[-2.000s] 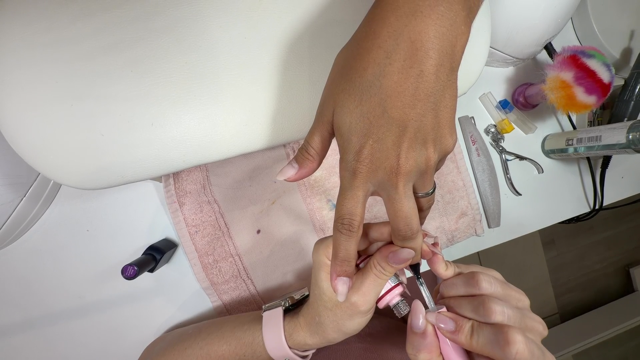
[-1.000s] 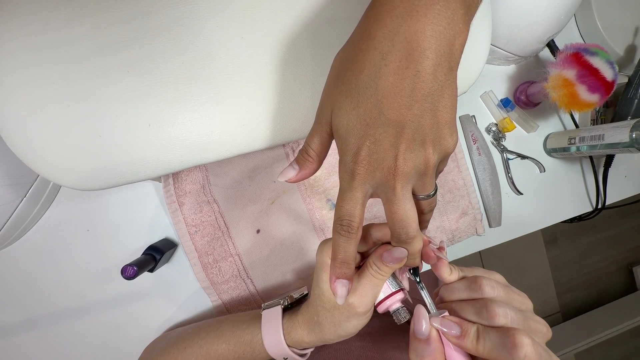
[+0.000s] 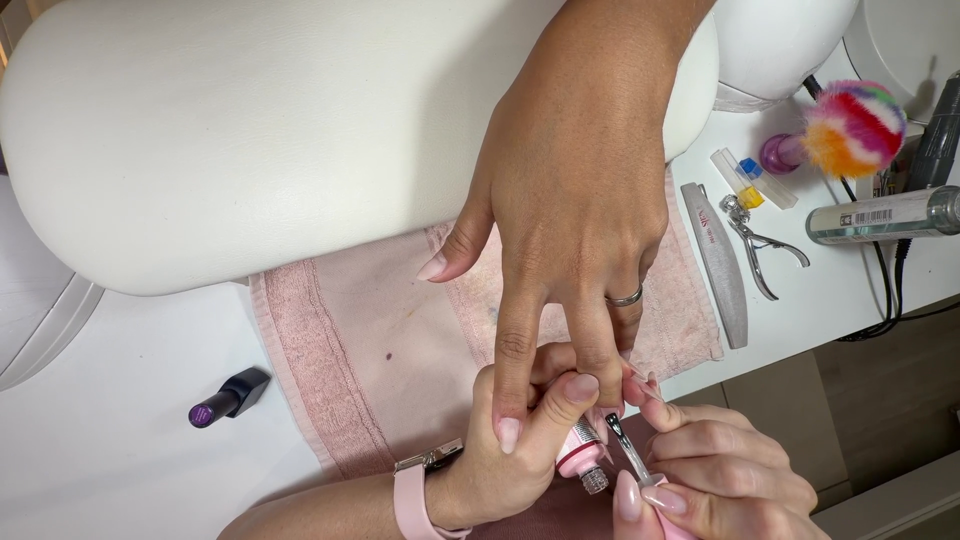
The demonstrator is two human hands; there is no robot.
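Observation:
My left hand (image 3: 517, 442), with a pink-banded watch at the wrist, holds a finger of another person's hand (image 3: 577, 187) and an open pink nail polish bottle (image 3: 582, 459) beneath it. Between thumb and fingertips, my right hand (image 3: 712, 465) grips the pink cap of a nail polish brush (image 3: 628, 447). The brush tip is at the nail of the held middle finger; whether it touches cannot be told. The other person's hand is palm down with a silver ring on one finger. Under the hands lies a pink towel (image 3: 360, 337).
A white cushioned armrest (image 3: 225, 135) fills the upper left. A dark polish bottle (image 3: 244, 390) lies at left. To the right are a grey nail file (image 3: 718, 270), cuticle nippers (image 3: 761, 247), a clear plastic piece (image 3: 772, 187), a fluffy brush (image 3: 855, 131), a clear bottle (image 3: 877, 217) and cables.
The brush in my right hand has shifted slightly around the fingertip. My left hand keeps its hold on the finger and the pink bottle, and the other person's hand stays in place.

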